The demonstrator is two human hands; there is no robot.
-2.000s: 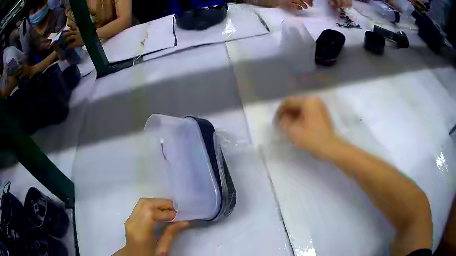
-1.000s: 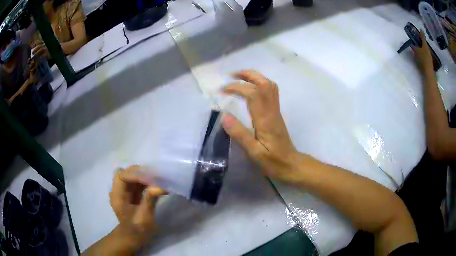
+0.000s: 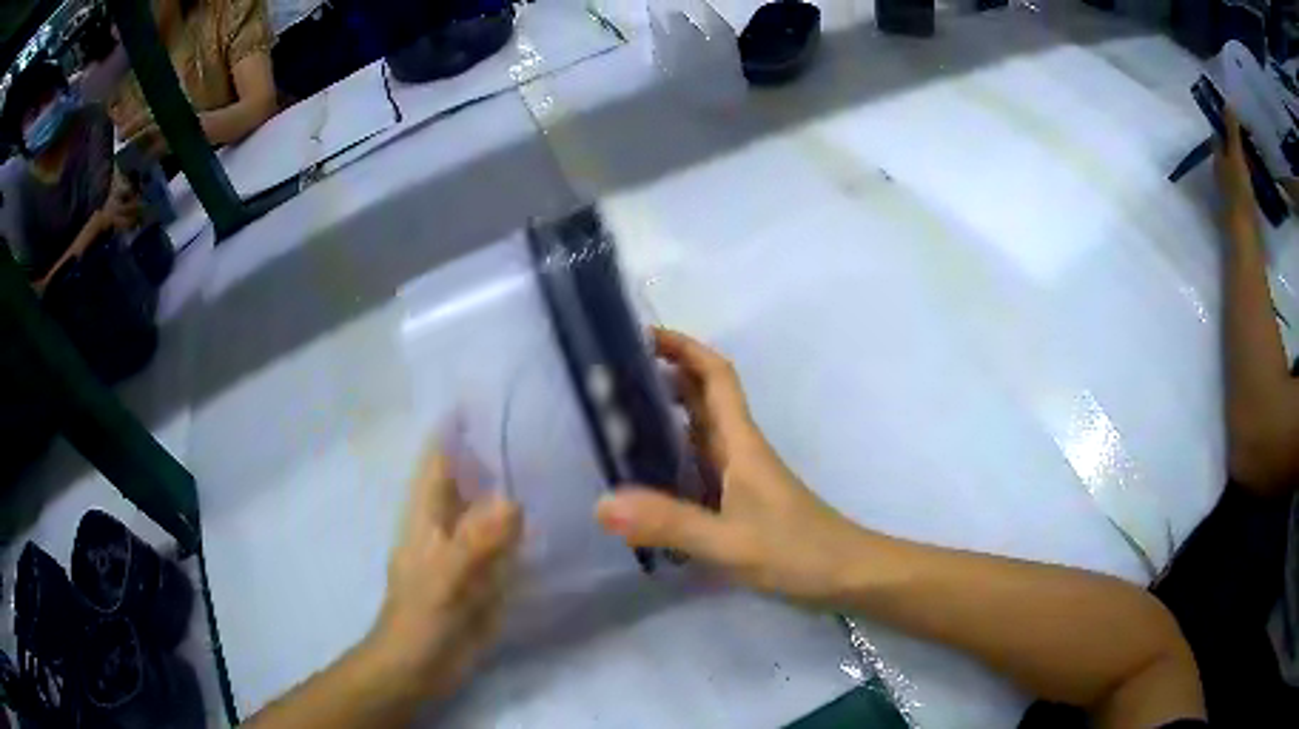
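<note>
A unit with a frosted translucent upper [image 3: 477, 342] and a glossy black base [image 3: 606, 349] is tilted in front of me, motion-blurred, with the base facing right. A thin dark curved line shows on the translucent part. My right hand [image 3: 727, 491] grips the black base from the right, thumb on its near lower side and fingers behind it. My left hand [image 3: 456, 534] is blurred at the lower left of the translucent part, with thumb and fingers against it. The left fingertips are partly unclear.
White sheeted table [image 3: 912, 328] with tape seams. Black shell [image 3: 779, 40] and translucent piece [image 3: 691, 40] at the far side. Green posts [image 3: 107, 413] at left, with black cups [image 3: 107, 570] beyond. Neighbour's arm [image 3: 1254, 328] at right, holding parts. People [image 3: 228, 64] sit at far left.
My right hand has closed on the black base from being away from the unit two seconds ago. The unit is lifted and turned. The view has shifted right.
</note>
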